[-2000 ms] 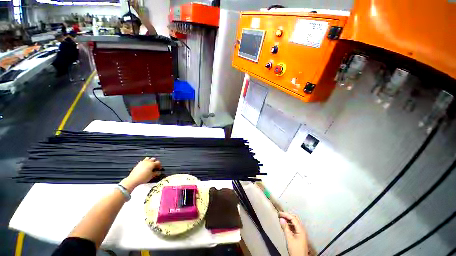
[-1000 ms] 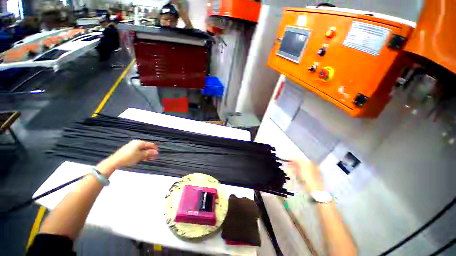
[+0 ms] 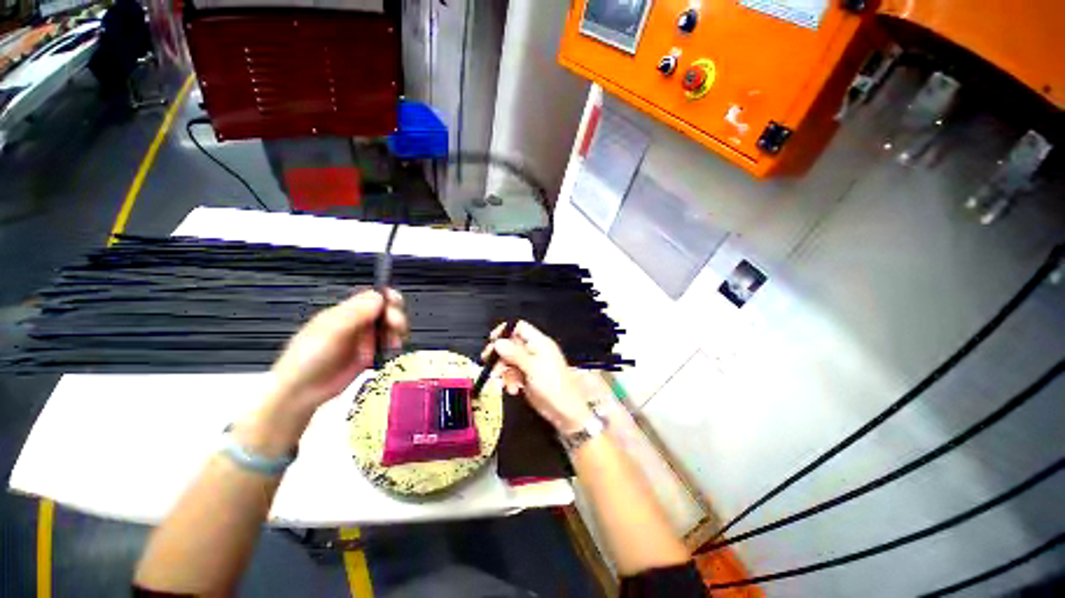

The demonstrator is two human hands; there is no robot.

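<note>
A magenta block [image 3: 409, 423] with a black slot on top sits on a cream, dark-speckled disc [image 3: 371, 450]. My left hand [image 3: 345, 339] is closed on a black strap [image 3: 385, 263], held upright just behind and left of the block. My right hand [image 3: 531, 364] grips a black strap end that points down close to the block's right rear side; I cannot tell if it touches. A faint blurred loop rises behind the hands; whether both ends are one strap is unclear. A wide pile of black straps [image 3: 175, 304] lies across the white table [image 3: 152, 450].
A dark brown pad [image 3: 537, 444] lies right of the disc. A long shallow wooden tray [image 3: 672, 467] runs along the table's right side. Black straps hang at the right. Silver clips [image 3: 928, 103] and an orange control box [image 3: 730, 88] are above. A dark red machine [image 3: 292, 72] stands beyond.
Both hands have come in toward the magenta block, each holding a strap end. The right hand has left the pile's right end. The view has tilted down.
</note>
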